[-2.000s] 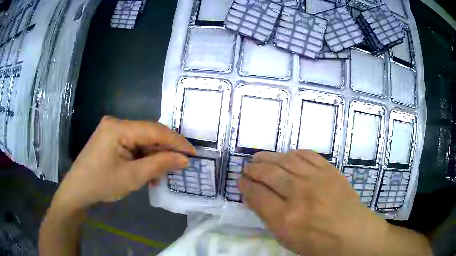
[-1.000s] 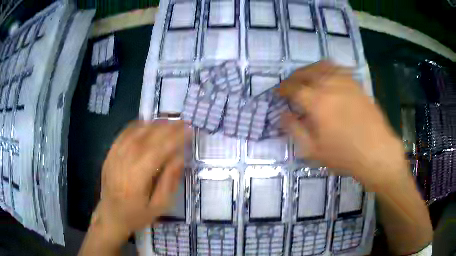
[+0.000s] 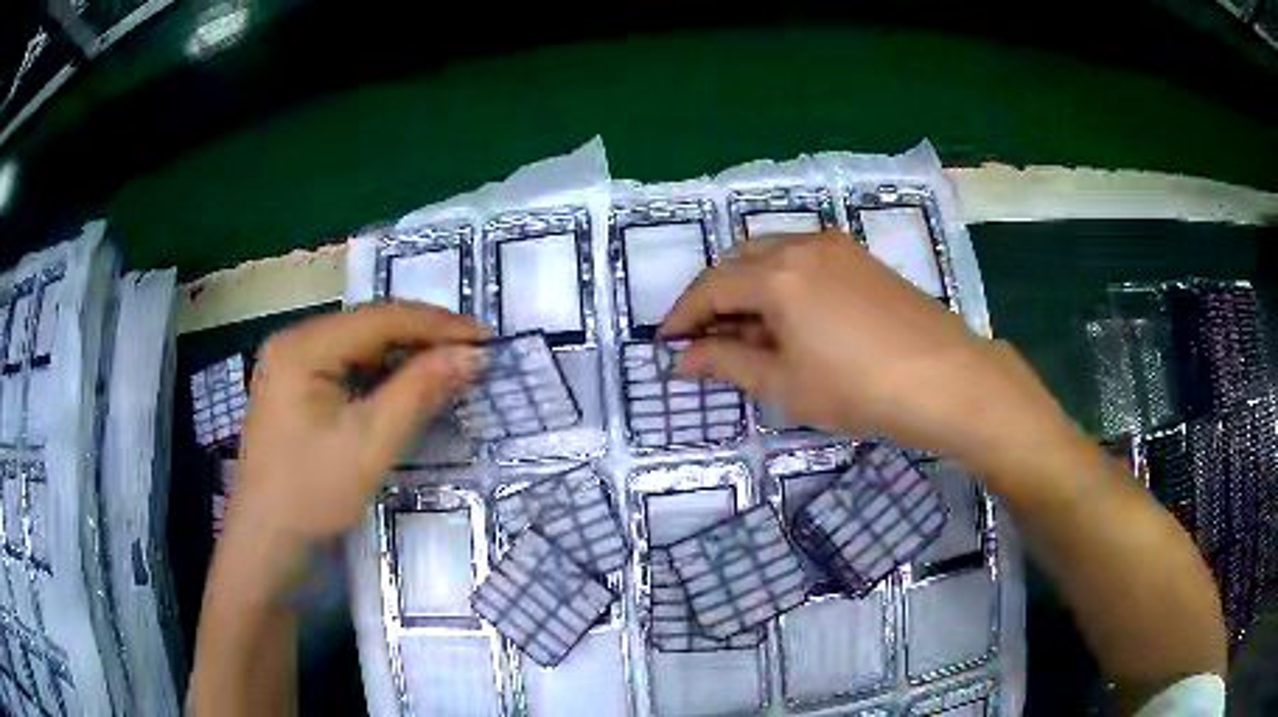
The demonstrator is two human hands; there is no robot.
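My left hand [image 3: 358, 406] pinches a keypad [image 3: 527, 392] by its upper left part; the keypad is tilted over the second housing of the far row. My right hand [image 3: 813, 336] pinches the top edge of another keypad [image 3: 683, 406], which lies over the lower opening of the middle front housing [image 3: 666, 266] in that row. Several loose keypads [image 3: 736, 572] lie in overlapping heaps across the middle row of the white housing tray [image 3: 362, 588]. The visible lower openings of the middle row look blank white.
A stack of white housing trays [image 3: 133, 490] stands at the left. Set-aside keypads [image 3: 220, 399] lie on the dark bench between it and the tray. Purple keypad stacks [image 3: 1233, 462] stand at the right beside clear plastic. A pale rail [image 3: 1121, 196] and green conveyor [image 3: 673, 91] run behind.
The view has shifted towards the far row and conveyor. Both hands have moved to the far row, each now with a keypad. The loose keypads lie spread wider over the middle row.
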